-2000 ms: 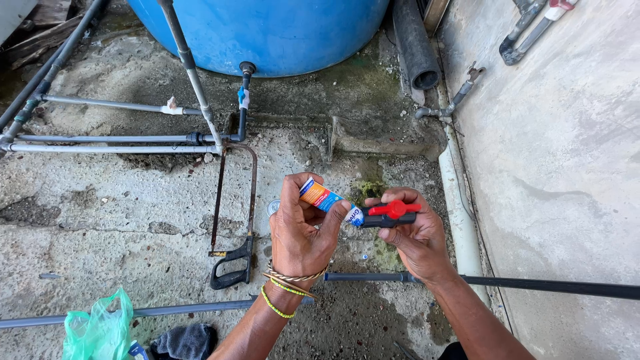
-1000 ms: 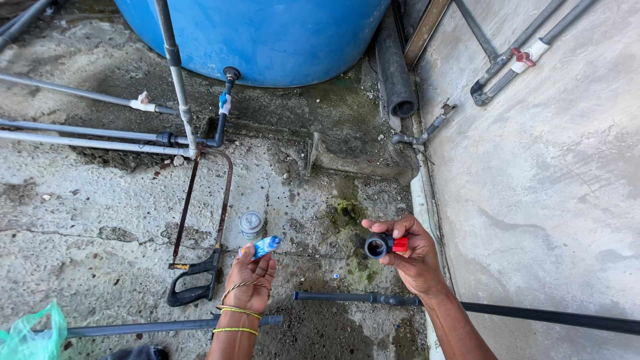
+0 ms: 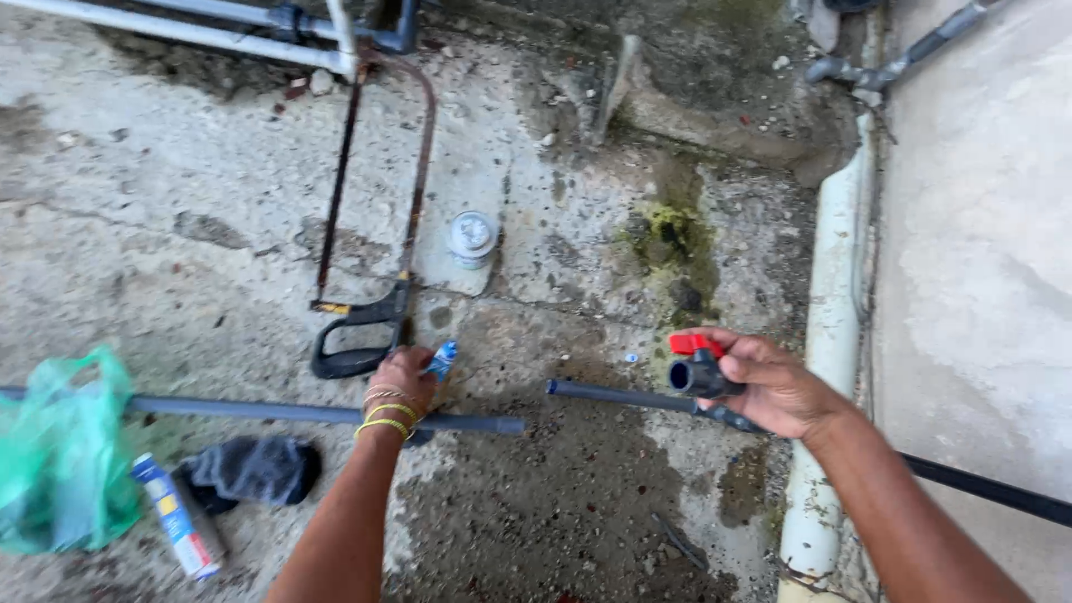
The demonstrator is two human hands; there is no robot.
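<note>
My right hand (image 3: 766, 381) holds a dark grey plastic ball valve (image 3: 703, 375) with a red handle (image 3: 695, 342), one round socket facing left. In my left hand (image 3: 404, 377) is a blue glue tube (image 3: 443, 358), mostly hidden by the fingers, low over the ground beside the hacksaw's black handle (image 3: 352, 362). Below the valve lies a grey pipe end (image 3: 615, 394) that points left. Another grey pipe (image 3: 318, 411) passes beneath my left wrist, with a gap between the two pipe ends. A small blue and white cap (image 3: 631, 358) sits on the concrete between my hands.
A round lidded can (image 3: 472, 235) stands right of the hacksaw frame (image 3: 424, 159). At the lower left lie a green plastic bag (image 3: 75, 452), a dark cloth (image 3: 255, 471) and a printed carton (image 3: 174, 517). A pale pipe (image 3: 834, 276) runs along the wall; joined pipes (image 3: 243, 32) cross the upper left.
My hands were together at the valve with the tube, then parted. My left hand has moved left with the tube to beside the hacksaw handle. The view has shifted downward.
</note>
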